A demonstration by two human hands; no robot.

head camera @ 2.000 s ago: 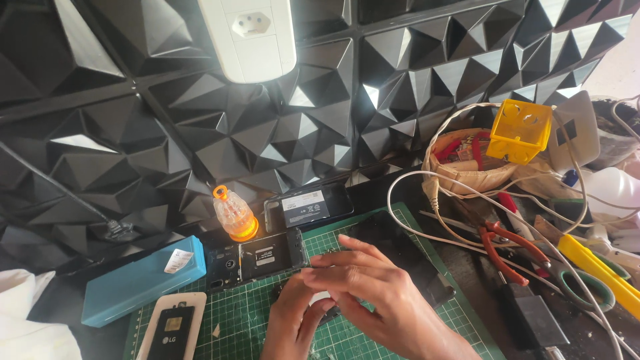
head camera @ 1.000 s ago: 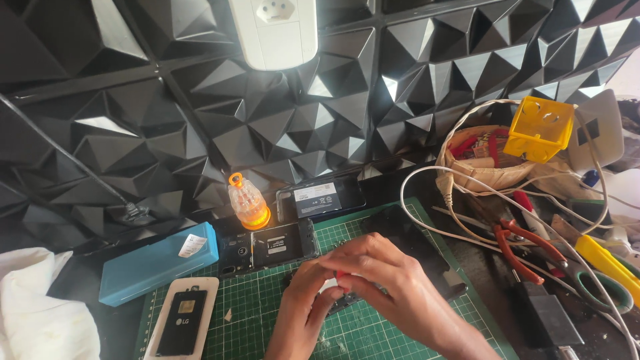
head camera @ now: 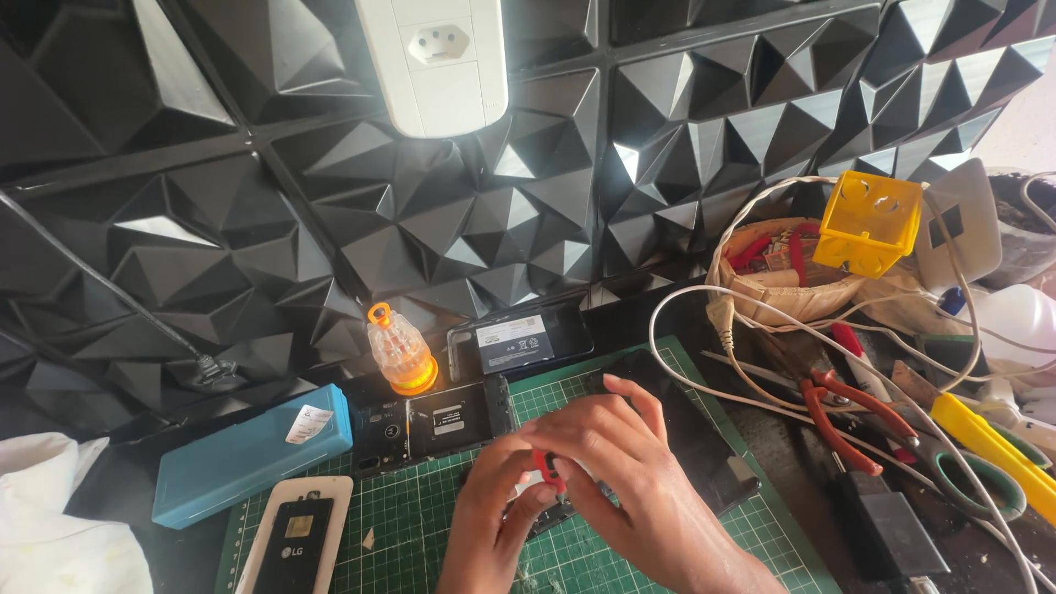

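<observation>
Both hands meet over the green cutting mat (head camera: 396,528). Between the fingertips of my left hand (head camera: 495,503) and my right hand (head camera: 627,470) is a small red and black object (head camera: 548,469), partly covered; its kind cannot be made out. Something pale shows beside it at the left fingers. Under the hands lies a dark phone part, mostly hidden. A black phone panel (head camera: 701,437) lies to their right. Behind them are an opened phone body (head camera: 445,421) and a battery (head camera: 513,345) on a dark shell. A clear bit holder with orange base (head camera: 403,355) stands upright on the phone body.
At left are a blue case (head camera: 256,458), an LG battery (head camera: 297,544) in a pale tray and white cloth (head camera: 66,520). Pliers with orange handles (head camera: 850,404), white cables, a black adapter (head camera: 895,528) and a basket (head camera: 792,297) with a yellow electrical box (head camera: 870,223) crowd the right.
The red piece, not visible two seconds ago, shows between the fingers one second ago and now. Both hands have stayed close together over the mat.
</observation>
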